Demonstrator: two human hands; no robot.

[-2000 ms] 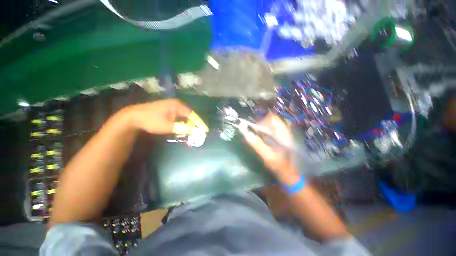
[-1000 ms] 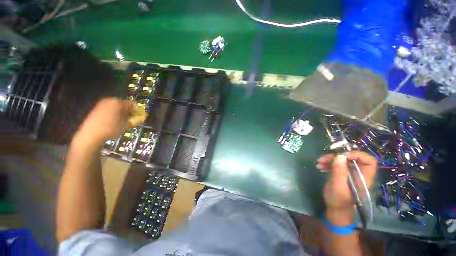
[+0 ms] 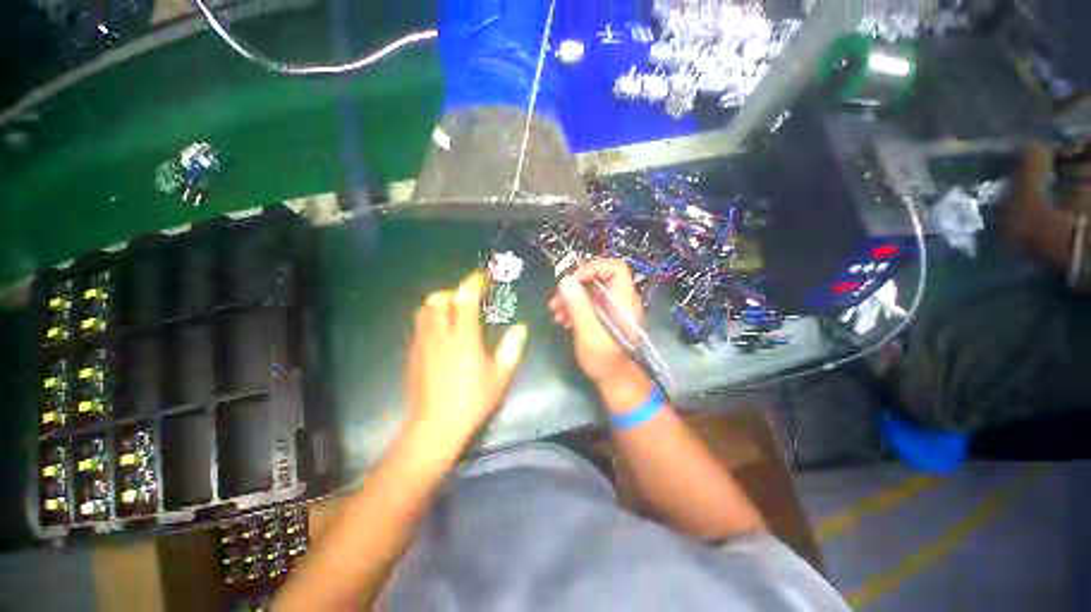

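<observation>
A white part (image 3: pixel 507 265) and a small greenish circuit board (image 3: pixel 500 304) lie together on the dark green mat, with thin dark leads beside them. My left hand (image 3: pixel 452 365) is just left of them, palm down. Its fingers and thumb are apart, with yellow finger cots on the fingertips; I see nothing held. A fingertip is very close to the white part; contact is unclear. My right hand (image 3: pixel 602 320) holds a slim soldering iron (image 3: pixel 629 334) like a pen, right of the parts. Its tip is blurred near the lead wires (image 3: pixel 682 245).
A black component tray (image 3: pixel 298 371) with yellow-blocked boards is left. A grey-brown hood (image 3: pixel 488 161) hangs behind my hands. A soldered assembly (image 3: pixel 195 165) lies on the green belt (image 3: pixel 84 185). A red-lit soldering station (image 3: pixel 864 270) and another person's arm (image 3: pixel 1031 215) are right.
My left hand has moved from the tray to beside the white part and board. My right hand, still holding the iron, has come closer to them. The camera view has shifted.
</observation>
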